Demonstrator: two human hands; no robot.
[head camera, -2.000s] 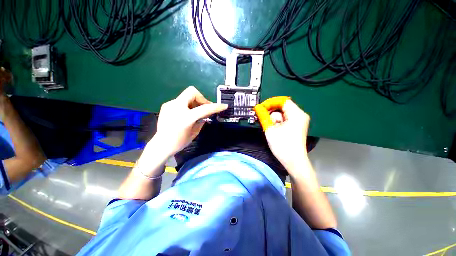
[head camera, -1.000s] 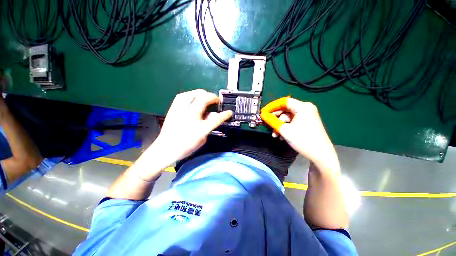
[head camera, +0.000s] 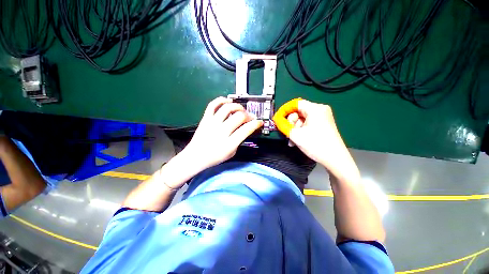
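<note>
A silver-grey connector housing (head camera: 256, 76) lies at the near edge of the green workbench, its open rectangular window pointing away from me and its slotted end towards me. My left hand (head camera: 221, 130) lies over the left part of the slotted end, fingertips on it; whether it pinches a small piece is hidden. My right hand (head camera: 311, 128) holds an orange-handled tool (head camera: 287, 111) at the right side of the slotted end. The tool's jaws are too small to make out. Tiny reddish wire ends show between the fingertips and the tool.
Black cables (head camera: 321, 80) loop across the green workbench (head camera: 177, 91) behind the housing. More grey housings (head camera: 36, 80) are stacked at the left. Another person's arm (head camera: 21, 174) is at the left edge, beside a blue stool (head camera: 115, 147). A dark cable bundle hangs over my lap.
My left hand has moved right and now covers more of the slotted end. The orange-handled tool stays at the housing's right side. The view has shifted slightly.
</note>
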